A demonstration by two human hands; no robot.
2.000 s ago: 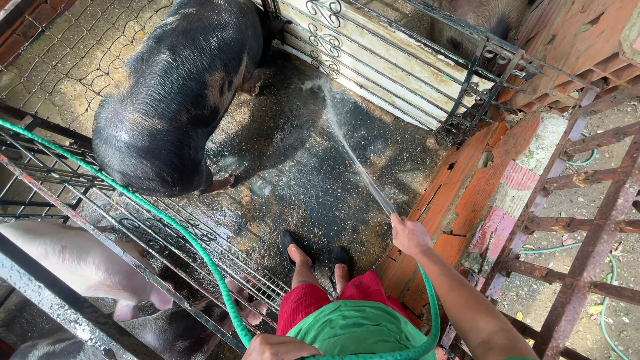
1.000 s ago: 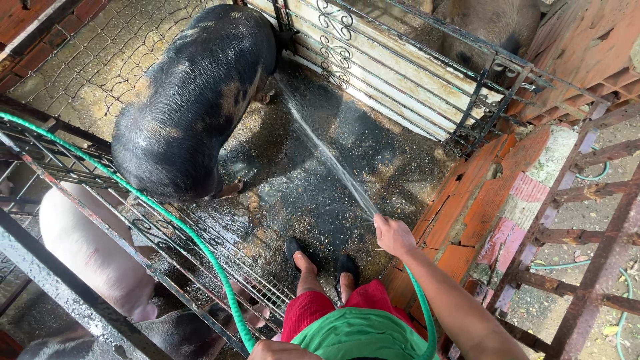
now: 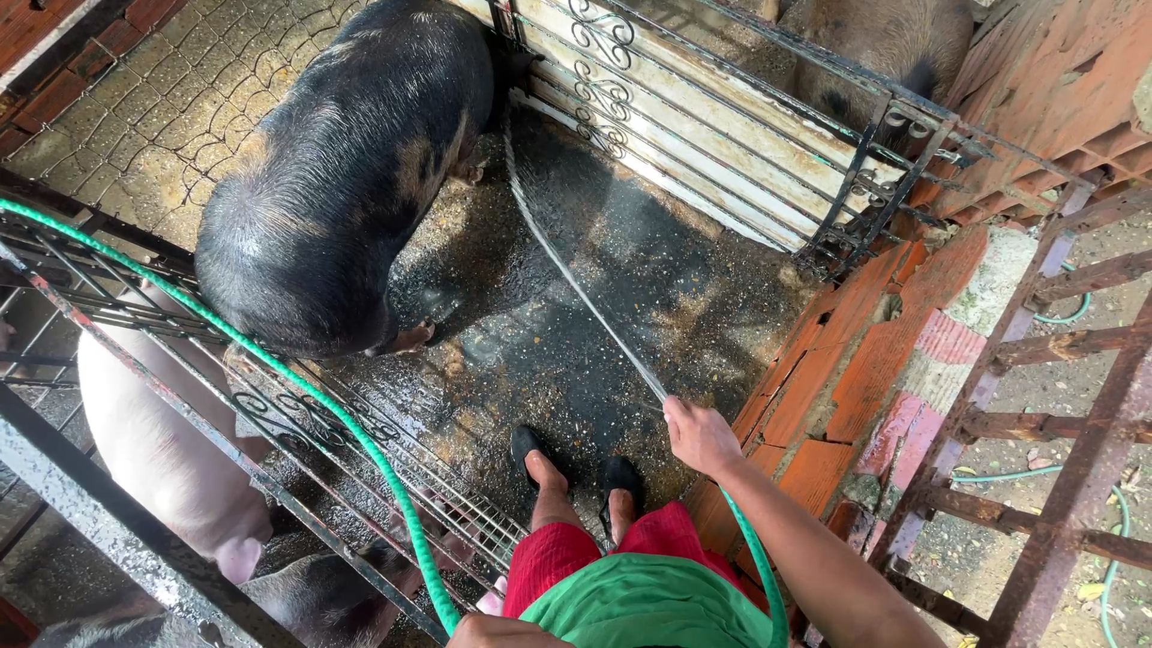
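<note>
My right hand [image 3: 704, 438] is closed round the end of a green garden hose [image 3: 759, 549], and a water jet [image 3: 585, 297] runs from it up and left across the wet pen floor [image 3: 576, 360]. The jet reaches the corner beside the head of a large black pig [image 3: 346, 180]. At the bottom edge, my left hand [image 3: 506, 632] is partly cut off by the frame. It is at another stretch of the hose [image 3: 369, 450], which comes over the metal railing from the left; its fingers are mostly hidden.
A pink pig [image 3: 166, 432] and a dark pig [image 3: 315, 594] are behind the left railing [image 3: 270, 490]. A white-backed metal gate [image 3: 684, 117] bounds the far side, with a brown pig [image 3: 886, 54] beyond. A brick wall [image 3: 828, 396] and rusty ladder-like bars [image 3: 1044, 423] line the right.
The water jet has moved from the floor near the gate, to the pig's front side, then to the corner by its head. Both hands remain near the hose. The view has shifted slightly.
</note>
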